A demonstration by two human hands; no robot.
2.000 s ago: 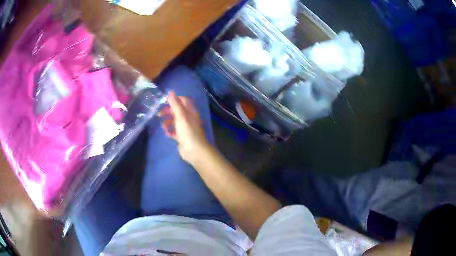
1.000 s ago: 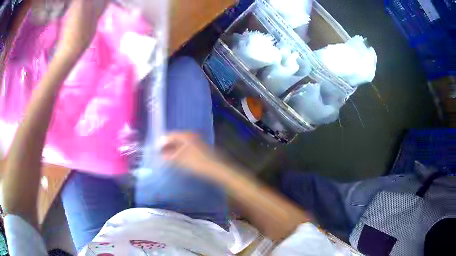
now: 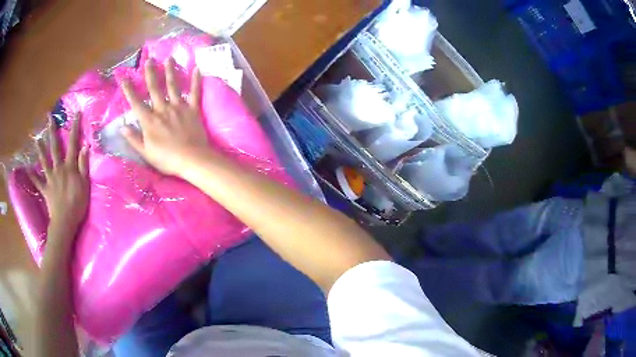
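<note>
A bright pink jacket [image 3: 160, 223] lies bundled inside a clear garment polybag [image 3: 268, 115] at the table's near edge, partly over my lap. My right hand [image 3: 167, 122] lies flat on top of the bag with fingers spread. My left hand [image 3: 64, 174] rests flat with fingers spread on the bag's left part. White hang tags [image 3: 217, 64] show through the plastic at the upper right. A whitish patch shows partly under my right hand.
The brown table [image 3: 314, 35] bears a white sheet [image 3: 209, 8] at its far edge. A divided box [image 3: 411, 84] with white plastic rolls stands to the right. Blue crates [image 3: 551, 42] are at the upper right. A person's clothed body [image 3: 530, 244] is at the right.
The bagged jacket has turned and lies flatter. My right hand has moved up from the bag's edge onto its top. My left hand has moved down from the far side to the left part.
</note>
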